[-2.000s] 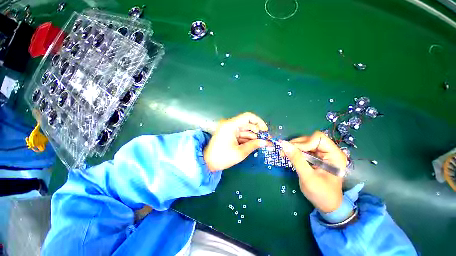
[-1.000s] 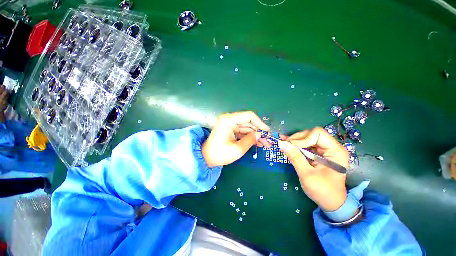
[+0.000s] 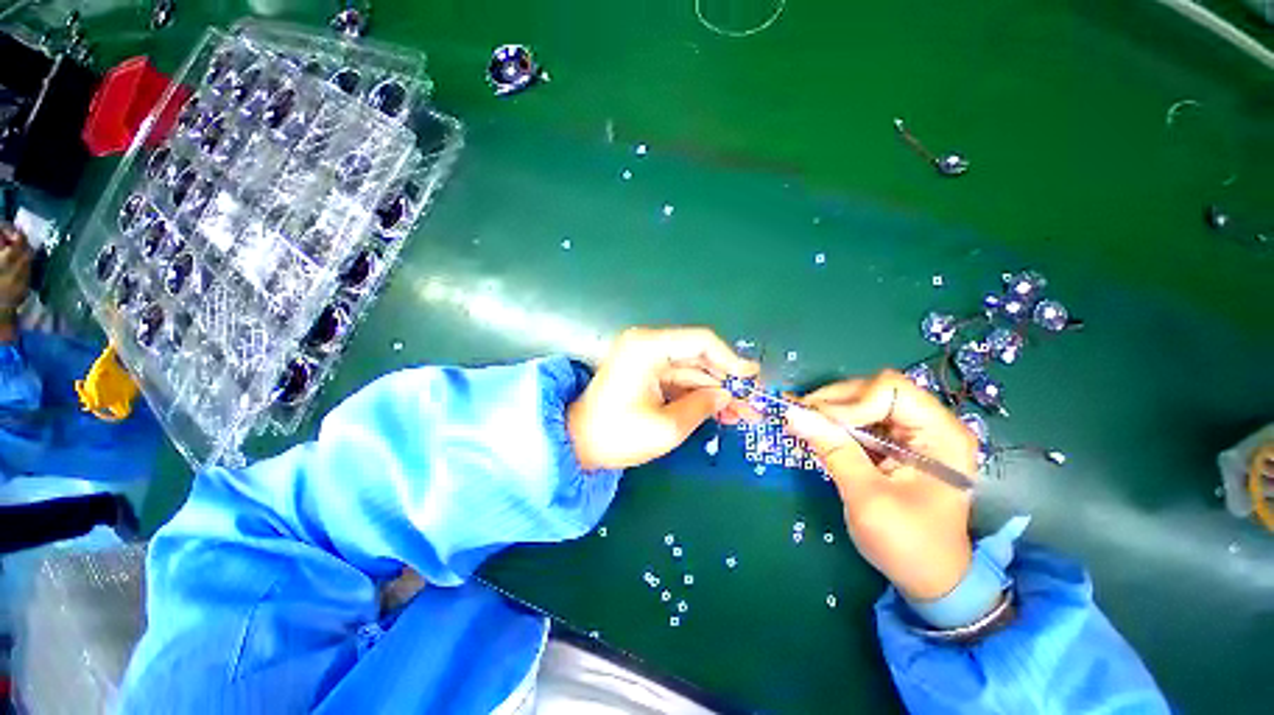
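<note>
My left hand (image 3: 650, 398) holds a small round module (image 3: 741, 386) between thumb and fingertips. My right hand (image 3: 901, 475) holds slim silver tweezers (image 3: 901, 454) like a pen, their tip at or very near the module; contact is too small to tell. The pad sheet (image 3: 771, 444), blue with a grid of white squares, lies on the green mat below my fingertips and is partly hidden by my right hand. A cluster of small round modules with dark leads (image 3: 1002, 345) lies right of my right hand. Loose white pads (image 3: 676, 553) are scattered below the sheet.
Stacked clear blister trays (image 3: 266, 210) with round units stand at left. A red container (image 3: 126, 106) and a yellow item (image 3: 105, 384) are beside them. A silver round unit (image 3: 513, 69) lies at the top, a lone module (image 3: 952, 165) at upper right. Another person's hand (image 3: 14, 268) shows at the left edge.
The lone upper-right module has moved left in the picture. The other person's hand and sleeve have come into view at left. My hands stay together with only slight finger and tweezer shifts.
</note>
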